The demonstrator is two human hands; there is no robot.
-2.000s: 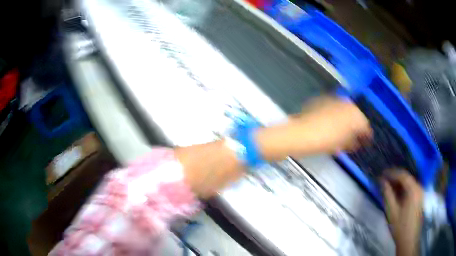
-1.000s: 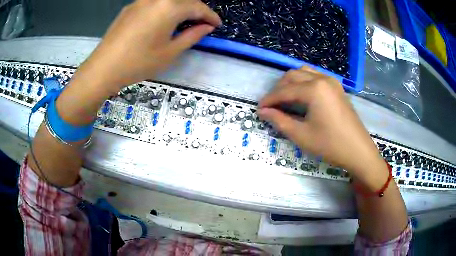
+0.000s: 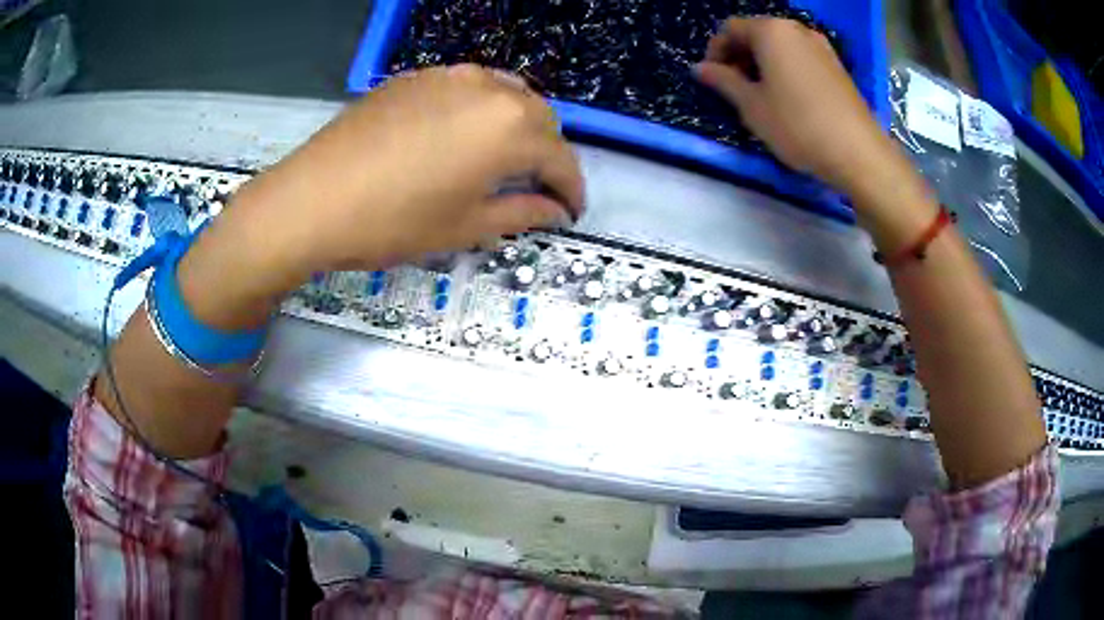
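Observation:
A white circuit board panel [image 3: 557, 321] runs across the view, fitted with upright dark capacitors with pale tops and small blue discs. My left hand [image 3: 424, 164], with a blue wrist strap [image 3: 200, 315], is over the panel's far edge, thumb and fingertips close together. My right hand [image 3: 787, 91], with a red string at the wrist, is over the blue component bin [image 3: 678, 136], fingertips close above the black components [image 3: 605, 61]. Whether either hand pinches a component is too small to tell.
Silver-white rail edges [image 3: 400, 394] run on both sides of the boards. A clear bag with white labels [image 3: 969, 158] lies right of the bin. Another blue tray [image 3: 1011, 55] holds a yellow item. A clear bag [image 3: 49, 58] lies at far left.
My left hand has moved from the bin's edge down over the boards. My right hand has moved from the boards up over the bin. The boards appear farther right in view.

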